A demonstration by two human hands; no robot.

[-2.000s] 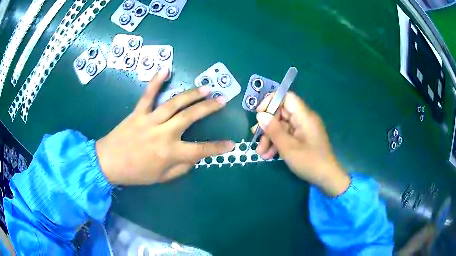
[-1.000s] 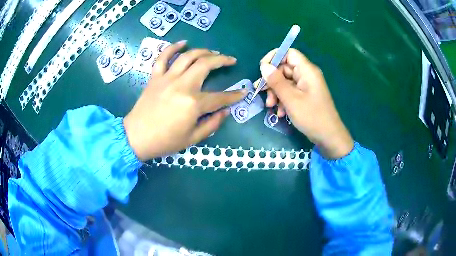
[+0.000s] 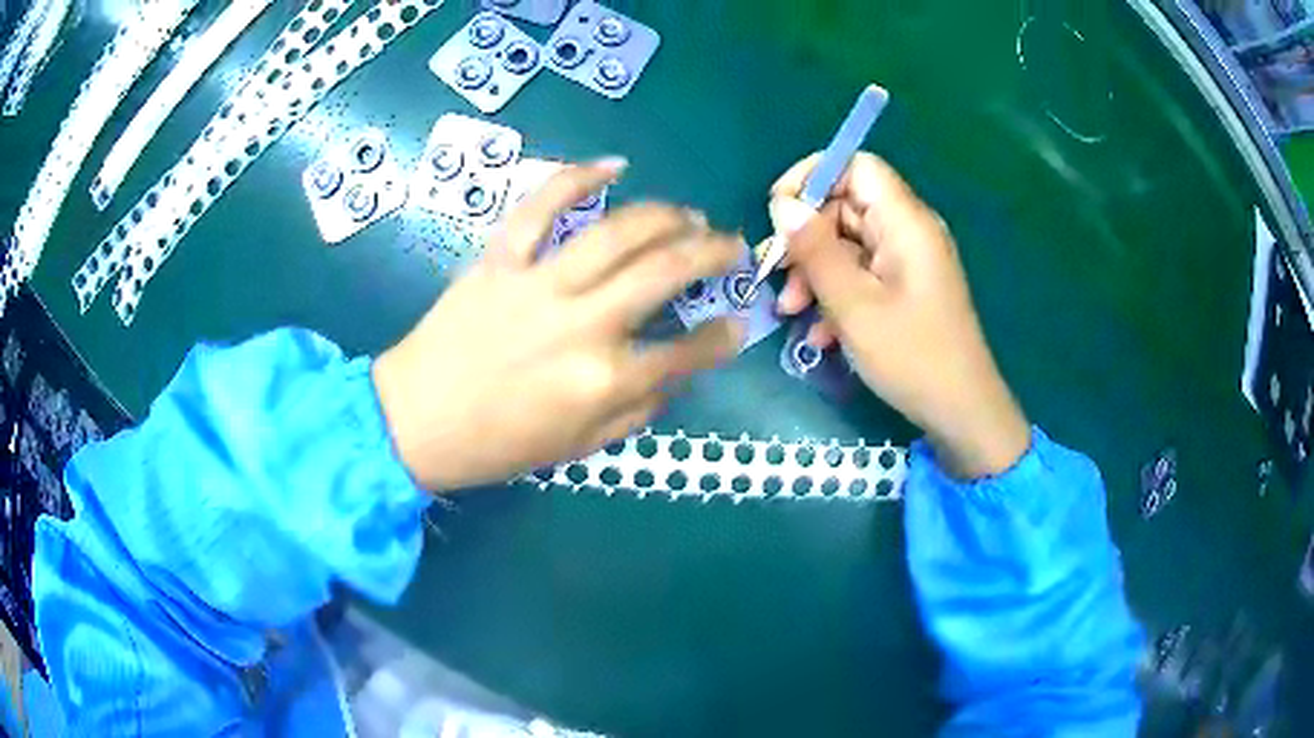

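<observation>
A lens cover (image 3: 747, 306) with raised rings lies in front of me, partly under my left fingertips. My left hand (image 3: 577, 339) is blurred, its fingers spread over the left side of this cover; contact is unclear. My right hand (image 3: 879, 281) is shut on slim metal tweezers (image 3: 843, 149) held like a pen. Their tip is at a ring of the cover; any piece in the tip is too small to tell. Another cover (image 3: 807, 355) is partly hidden under my right fingers. A white perforated strip (image 3: 721, 466) lies below both hands.
Loose covers (image 3: 468, 166) lie at upper left, one partly behind my left fingers. More perforated strips (image 3: 216, 166) and a plain white strip (image 3: 166, 108) lie farther left. A dark panel (image 3: 1283, 332) is at the right rim. Clear plastic (image 3: 432, 699) is near my lap.
My left hand went from the strip to the cover, then its fingers shifted and blurred. The tweezers moved from the strip up to the cover. The view has shifted.
</observation>
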